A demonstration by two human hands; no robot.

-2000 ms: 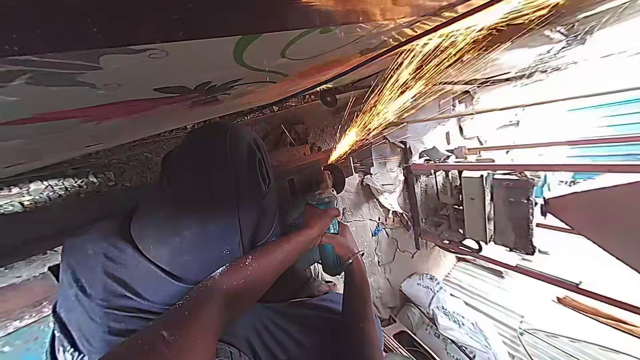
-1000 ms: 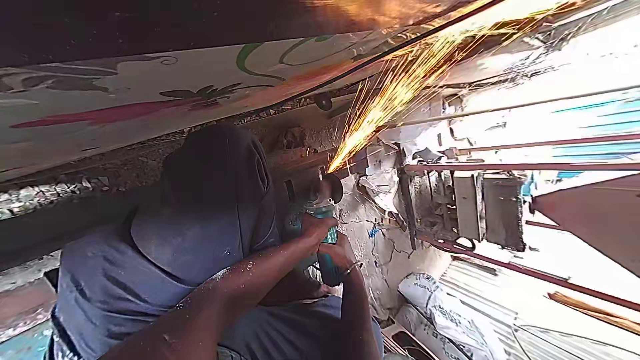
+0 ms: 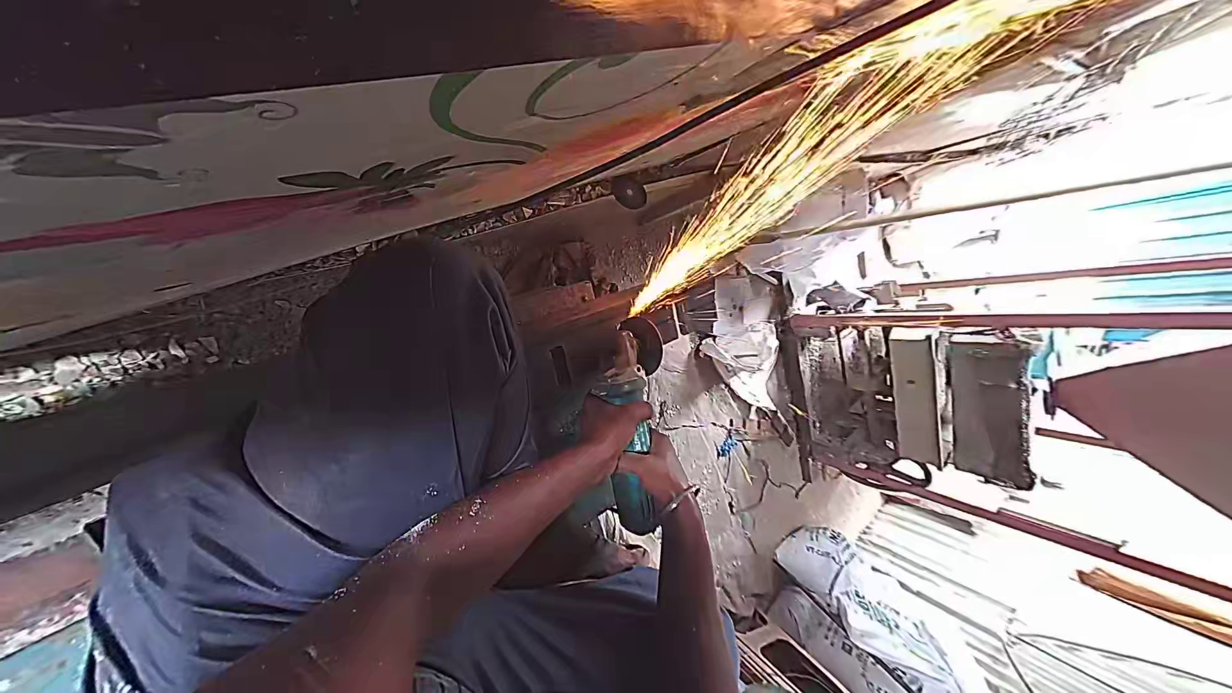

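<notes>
A teal angle grinder (image 3: 632,491) is held in both hands in the middle of the head view. My left hand (image 3: 616,426) wraps its body near the metal gear head. Lower on the body, my right hand (image 3: 656,470) grips it, with a bangle at the wrist. The round disc (image 3: 643,346) is at the upper end of the tool, beside a dark metal bar or beam (image 3: 592,327). From there bright sparks (image 3: 760,207) stream up and right. The exact contact point is hard to make out.
A dark hooded form in blue clothing (image 3: 404,385) fills the left centre. A painted panel (image 3: 289,202) slants overhead. Reddish metal bars (image 3: 1059,320) and box-like blocks (image 3: 991,409) are at right. White sacks (image 3: 866,606) lie below, near a cracked wall (image 3: 712,481).
</notes>
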